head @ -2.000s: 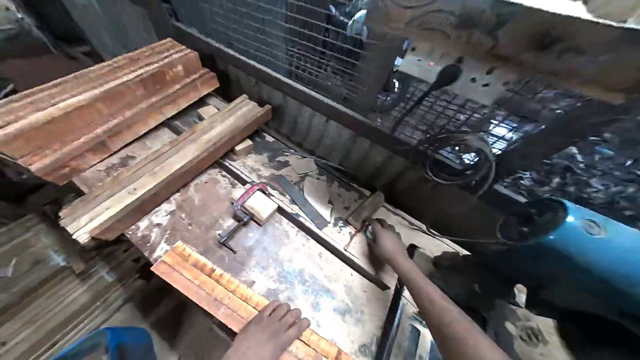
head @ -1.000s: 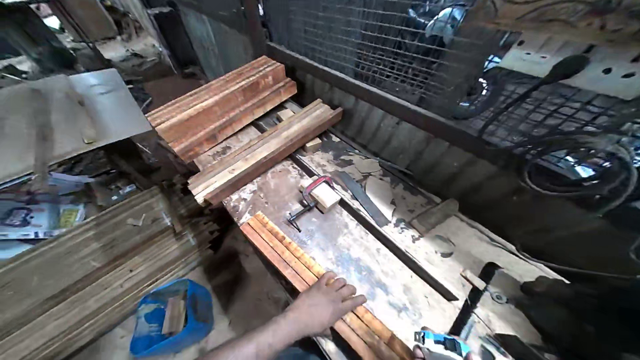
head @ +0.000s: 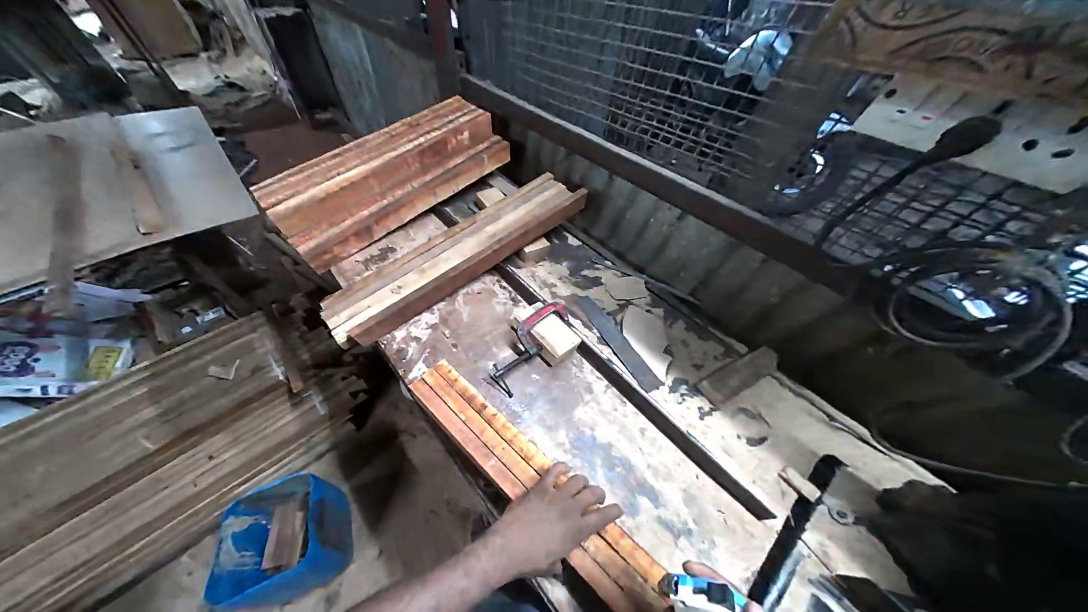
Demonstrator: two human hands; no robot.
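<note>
My left hand [head: 557, 514] rests over several reddish wooden strips [head: 489, 425] lying side by side along the near edge of the workbench [head: 552, 408]. At the bottom of the view, my right hand [head: 718, 578] holds a blue and white object [head: 701, 592], perhaps a tape measure, at the strips' near end. A red and black G-clamp [head: 540, 327] sits around a small wood block [head: 557, 337] on the bench, beyond the strips. A dark flat strip [head: 620, 344] lies to the right of the clamp.
Stacked grooved timbers [head: 391, 178] and another moulded timber [head: 459, 259] lie across the far bench. A blue cut-open container [head: 327, 527] holding wood scraps stands lower left, beside long boards [head: 153, 442]. Wire mesh [head: 663, 76], a socket panel [head: 918, 119] and coiled cable [head: 977, 306] are at right.
The view has swung left. My right hand, earlier near a wood piece at the bench's far side, is now by the strips with the blue and white object. My left hand stays on the strips.
</note>
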